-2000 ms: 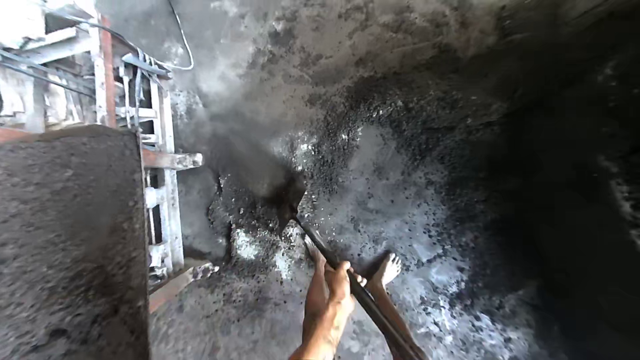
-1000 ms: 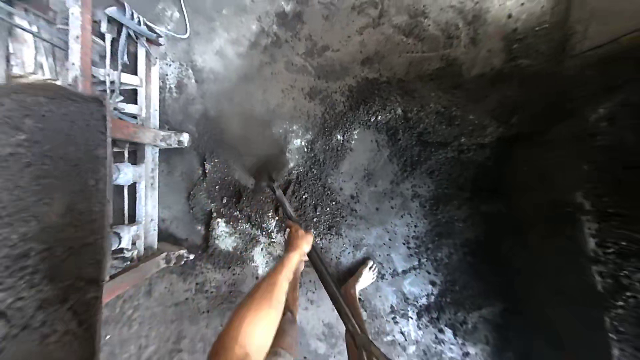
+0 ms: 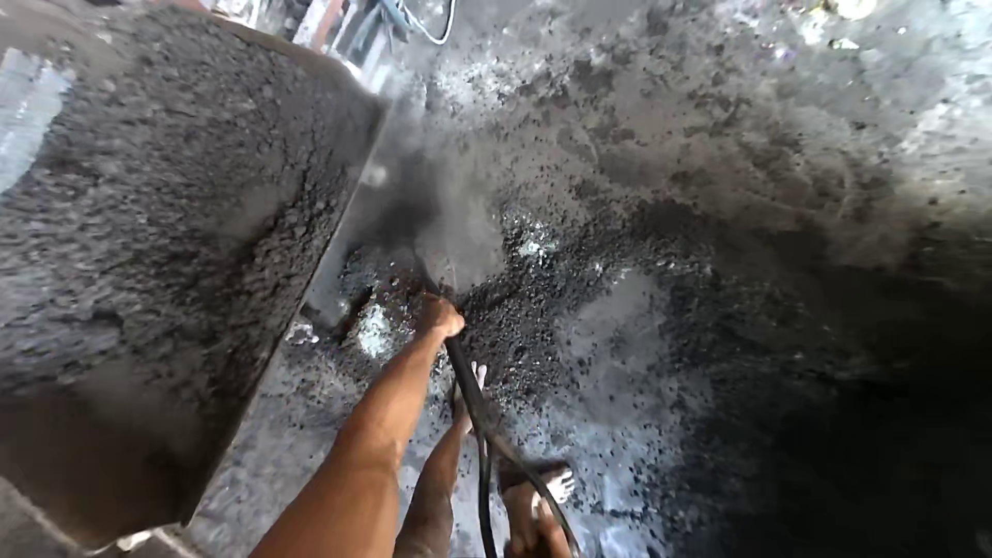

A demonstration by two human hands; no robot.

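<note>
A long-handled shovel [image 3: 465, 380] with a dark shaft runs from the middle of the view down to the bottom edge, its handle splitting into a fork. Closed around the upper shaft is my left hand [image 3: 442, 315], arm stretched out. At the bottom edge my right hand [image 3: 549, 533] is partly cut off, its fingers on one side of the forked handle. The blade end is blurred in dark dust above my left hand. Dark, crumbly material [image 3: 519, 333] lies loose on the floor beside the shaft. My bare feet [image 3: 559, 484] stand near the handle.
A large container [image 3: 360, 167] filled with dark granular material [image 3: 155, 194] takes up the left side. Behind it, at the top, are part of a metal frame and a pale cable [image 3: 443, 35]. Deep shadow covers the lower right floor. Pale patches [image 3: 374, 332] mark the floor.
The view has shifted, and far more of the container shows at left. My left hand has moved up the view with the shovel, whose forked handle now shows.
</note>
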